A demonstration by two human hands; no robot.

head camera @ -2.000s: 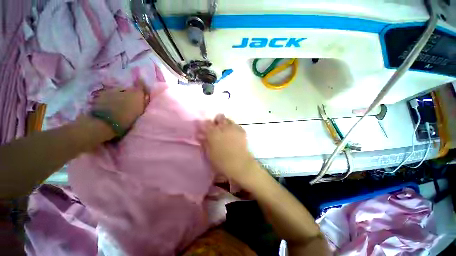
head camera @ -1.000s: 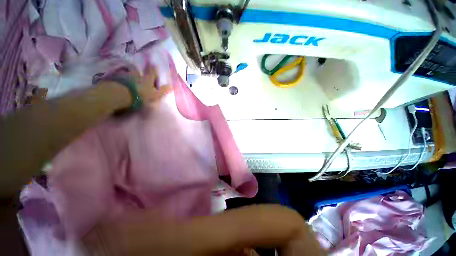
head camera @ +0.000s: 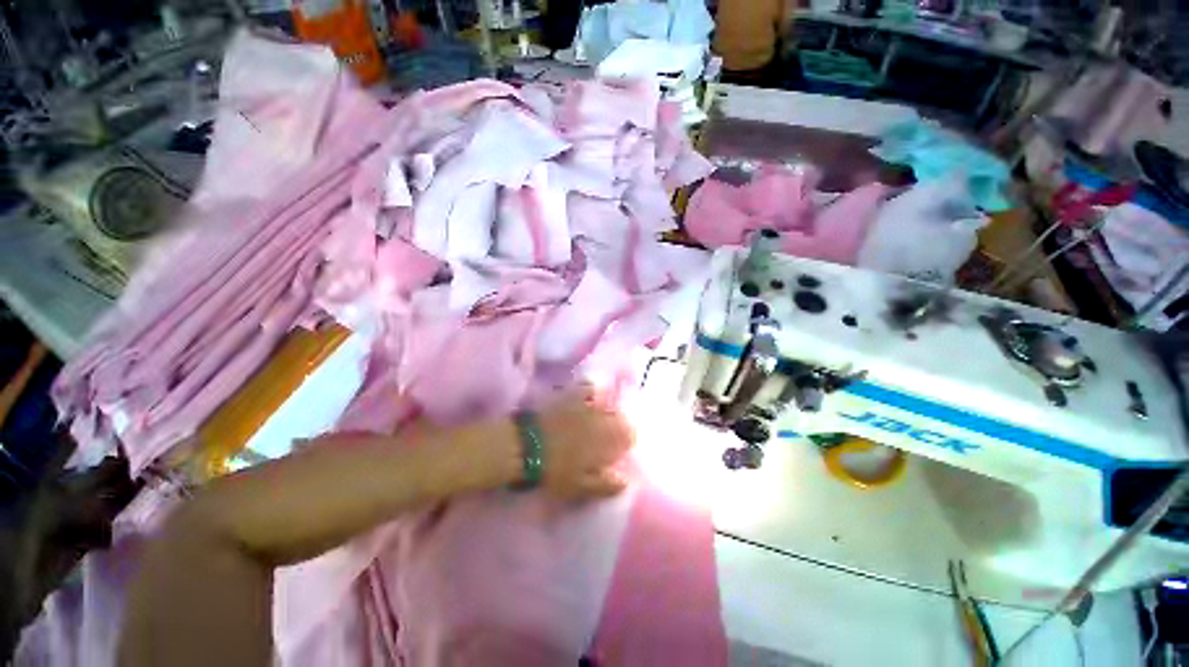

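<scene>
A large pink garment panel (head camera: pixel 522 573) lies left of the needle area and hangs over the front edge. My left hand (head camera: pixel 580 446), with a dark band at the wrist, rests on the cloth just left of the bright needle area; whether its fingers grip the cloth is not clear. My right hand is not in view. A darker pink strip (head camera: pixel 665 573) runs down the panel's right side. The white sewing machine (head camera: pixel 913 352) has its presser foot area (head camera: pixel 743 450) right of my left hand, under glare.
A bundle of folded pink panels (head camera: pixel 235 313) lies at the left, with a heap of small whitish-pink pieces (head camera: pixel 496 183) behind my hand. Scissors with a yellow ring (head camera: pixel 863 463) lie under the machine arm. Snips (head camera: pixel 969 612) lie at the bed's right. A person (head camera: pixel 752 33) is at the back.
The view has lifted and turned left, showing the bundle and room behind. My left hand lies flatter beside the needle area. My right arm has left the picture.
</scene>
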